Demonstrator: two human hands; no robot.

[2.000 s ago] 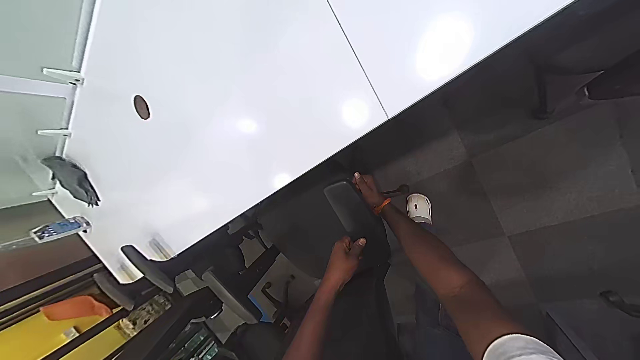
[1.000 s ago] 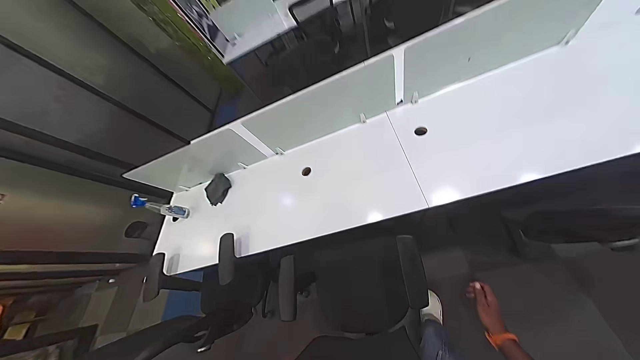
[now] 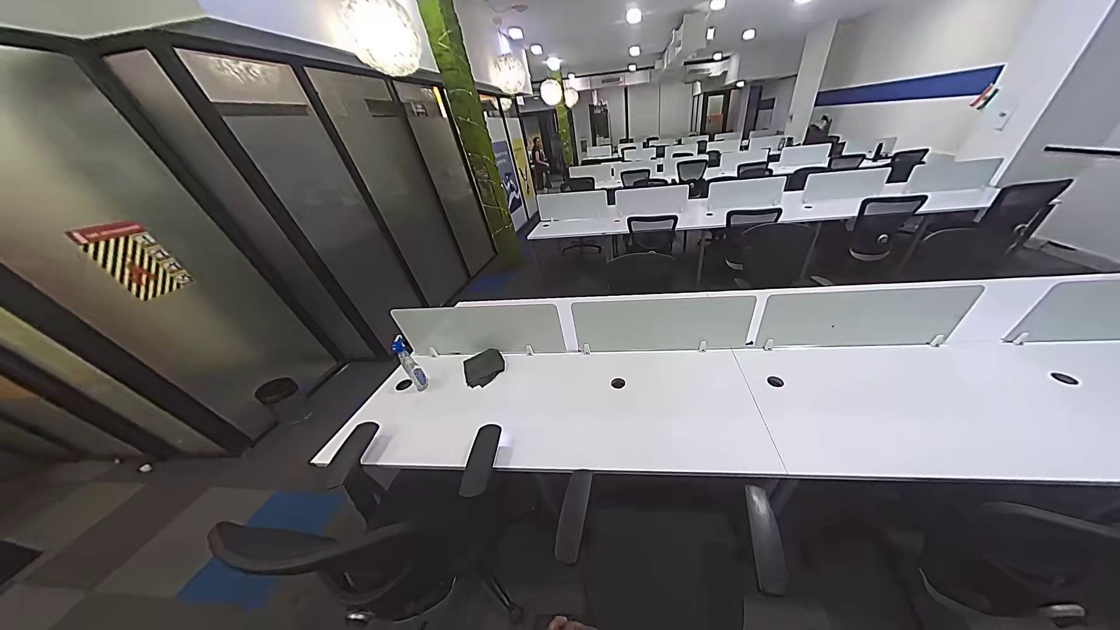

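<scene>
At the bottom edge of the head view, only a few fingertips of a hand show, which looks like my left hand [image 3: 569, 623]; its grip cannot be made out. It is nearest to a black office chair [image 3: 665, 560] with two armrests, facing the white desk [image 3: 560, 429]. My right hand is out of view. On the desk's left part lies a crumpled dark grey cloth [image 3: 484, 368]. Left of it, a clear plastic bottle with a blue top [image 3: 411, 366] stands near a round cable hole.
Frosted divider panels [image 3: 663, 322] line the desk's back edge. Another black chair [image 3: 385, 542] stands at lower left, and one [image 3: 1024, 560] at lower right. Glass partitions [image 3: 350, 175] run along the left. Farther rows hold desks and chairs; a person [image 3: 538, 162] stands far off.
The view has swung up toward the room. Two seconds ago both hands were at a chair's armrest; one second ago my right hand was apart from the chair, and now it is out of view.
</scene>
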